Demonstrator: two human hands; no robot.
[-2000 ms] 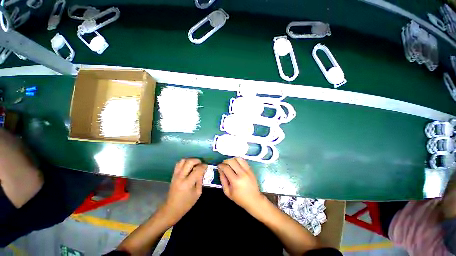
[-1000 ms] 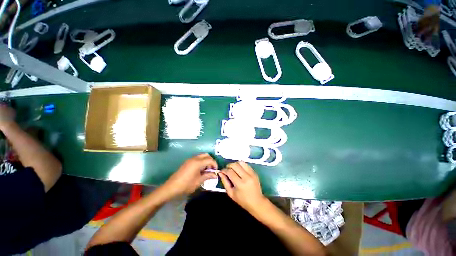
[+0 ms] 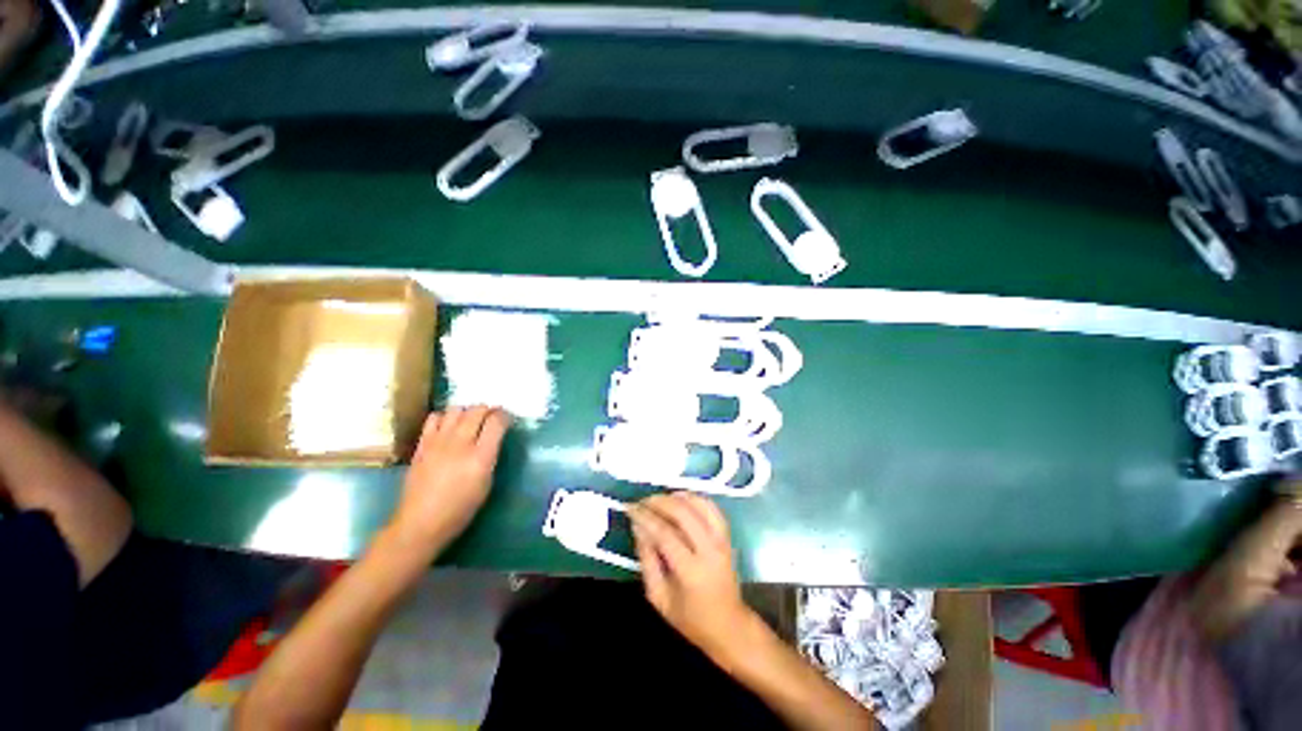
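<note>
A white coiled cable [image 3: 583,523] lies near the bench's front edge, its wider head to the left and its open middle showing green. My right hand [image 3: 688,554] is closed on the loop's right end and covers it. My left hand [image 3: 460,454] is at the lower left edge of the pile of loose ties [image 3: 497,360], fingertips on or just beside it. Whether it pinches a tie cannot be told. The waiting cables [image 3: 693,407] overlap in a short column just beyond my right hand.
An open brown carton [image 3: 323,374] with a white heap stands left of the ties. A white rail [image 3: 857,303] borders the conveyor with scattered cables. A carton of bundled cables [image 3: 868,650] is below the bench edge. Neighbours' arms show at both sides; stacked cables [image 3: 1228,411] are far right.
My left hand has left the cable and moved left and up to the ties pile. My right hand keeps the cable, which now lies more exposed. Conveyor cables have shifted left in view.
</note>
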